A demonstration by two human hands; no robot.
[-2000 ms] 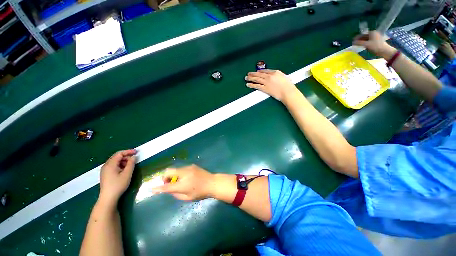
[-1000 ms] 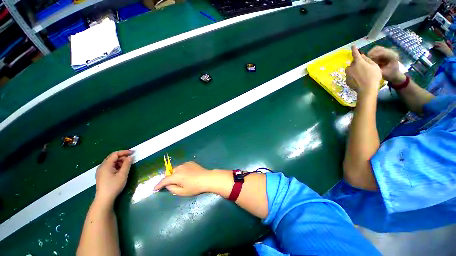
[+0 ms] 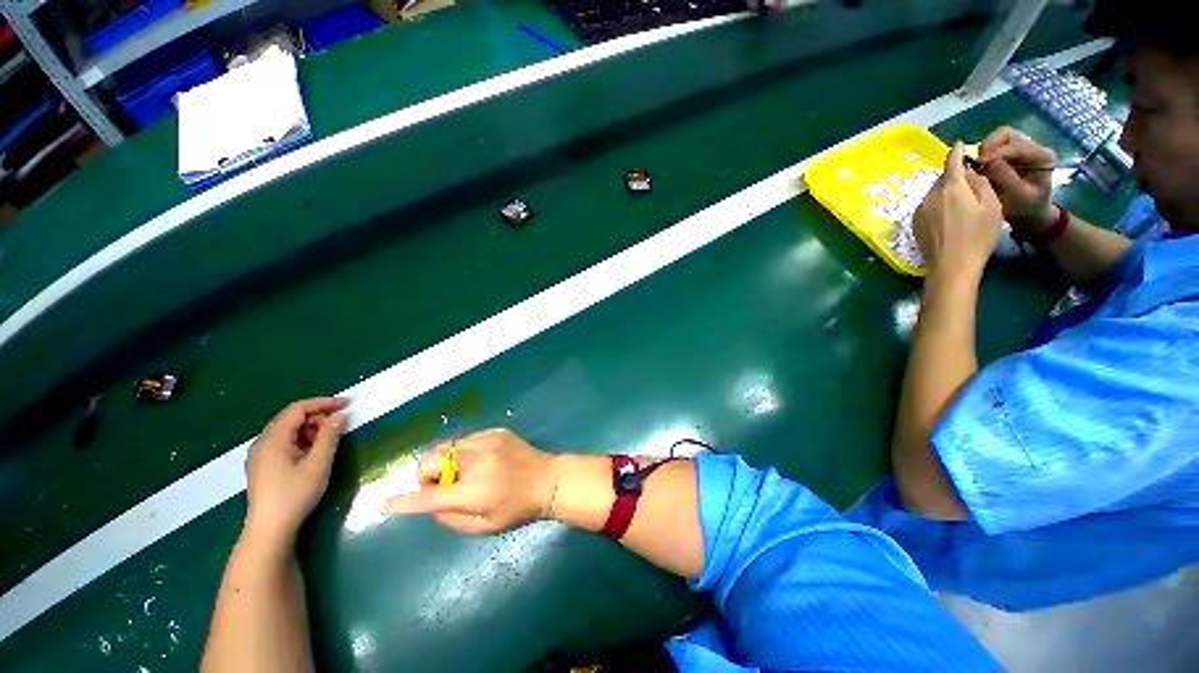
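Note:
My right hand point(image 3: 484, 484) is over the green bench, closed around yellow tweezers point(image 3: 450, 464); their tips are hard to make out. A dark red band point(image 3: 623, 497) is on my right wrist. A shiny white-and-yellowish patch point(image 3: 381, 496), a sheet or lamp glare, lies under my right fingertips. My left hand point(image 3: 295, 458) rests by the white rail, fingers curled with thumb and fingertips together; I cannot tell whether it holds something small.
Beyond the white rail point(image 3: 526, 325), the green belt carries dark modules point(image 3: 157, 388), point(image 3: 517, 210), point(image 3: 638, 180). A neighbouring worker at right holds something above a yellow tray point(image 3: 842, 180). Clipboard papers point(image 3: 242, 116) lie on the far bench. Small clear bits lie lower left.
The modules on the belt have moved left. The tweezers stood upright from my right hand and are now mostly covered by it. The neighbour's hands have left the rail and come together by the yellow tray.

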